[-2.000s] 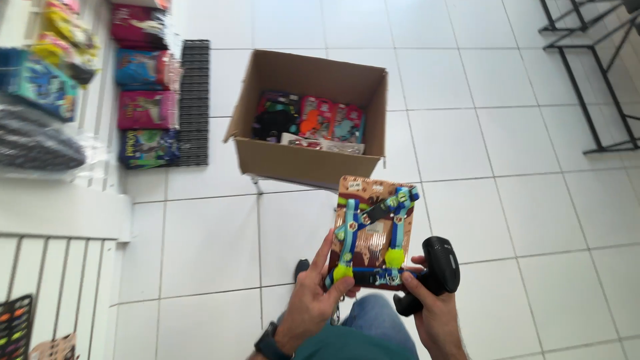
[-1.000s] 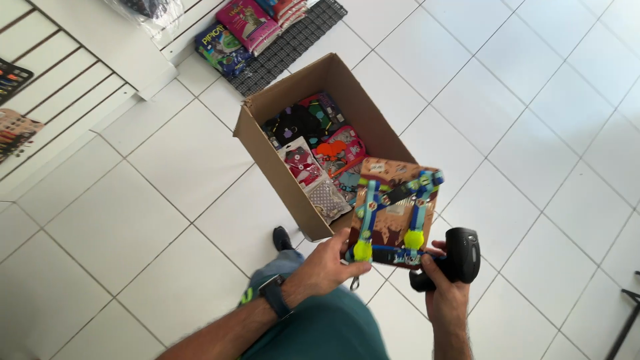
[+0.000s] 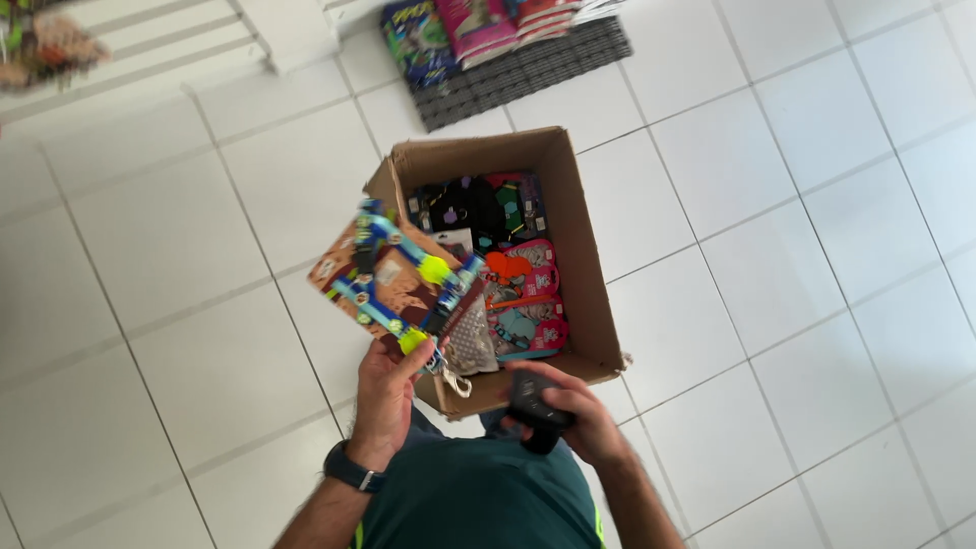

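Observation:
My left hand (image 3: 390, 396) grips the lower corner of a patterned card (image 3: 393, 274) that carries a blue and yellow-green pet harness with plastic buckles. A metal snap hook (image 3: 457, 383) dangles from it beside my fingers. The card is tilted and overlaps the left side of an open cardboard box (image 3: 598, 305). Near the box's lower right edge, my right hand (image 3: 583, 415) is closed around a black handheld device (image 3: 536, 404), which looks like a barcode scanner. Inside the box lie pink cards with orange (image 3: 508, 265) and turquoise items, black packaged items (image 3: 465, 210) and a dotted bag (image 3: 473, 343).
Beyond the box, colourful packaged bags (image 3: 476, 27) stand on a dark plastic grid mat (image 3: 534, 72). A white slatted display (image 3: 168, 46) with hanging goods is at the upper left. White floor tiles (image 3: 762, 305) surround the box.
The view has turned and shifted. My left hand has swung the harness card leftward and tilted it; my right hand, with the black device, is now apart from the card, having been against it before.

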